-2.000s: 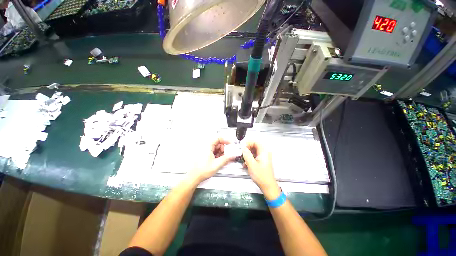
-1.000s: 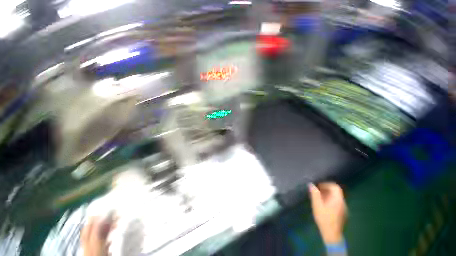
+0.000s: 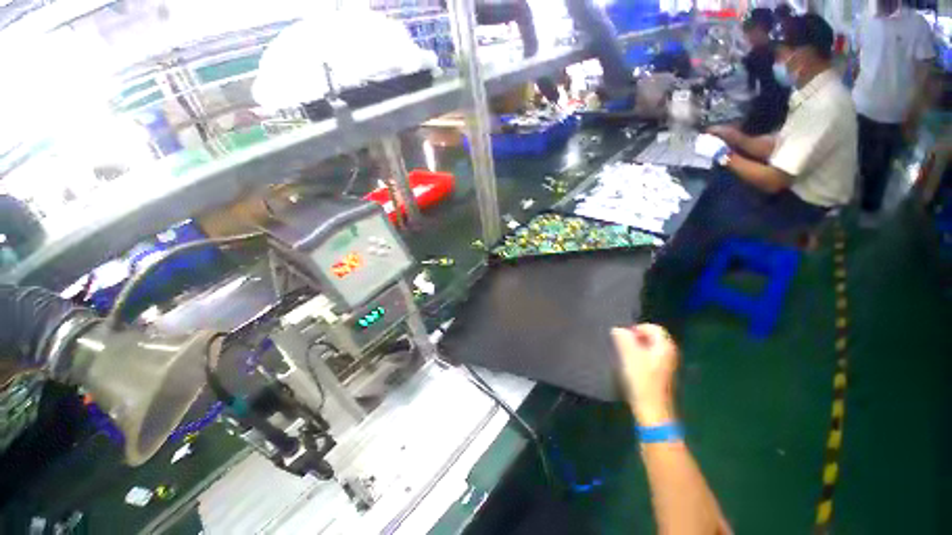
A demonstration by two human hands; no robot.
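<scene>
My right hand [image 3: 649, 368], with a blue wristband, is at the front right edge of the black tray [image 3: 543, 319]. Its fingers are curled; whether they hold the tray edge or anything small cannot be told. My left hand is not in the picture. A full tray of green-yellow circuit boards [image 3: 569, 236] lies at the far end of the black tray. The soldering head [image 3: 274, 418] stands over the pale machine base [image 3: 418, 444] at the lower left.
The fume hood [image 3: 146, 387] is at the left. The temperature controller [image 3: 355, 256] is above the counter display [image 3: 373, 316]. White parts [image 3: 634, 194], a red bin [image 3: 418, 192], a seated person [image 3: 804, 125] and a blue stool [image 3: 754, 280] are beyond.
The view has swung right and up, away from the fixture. My hands have parted; my left hand has left the picture and my right hand is at the black tray.
</scene>
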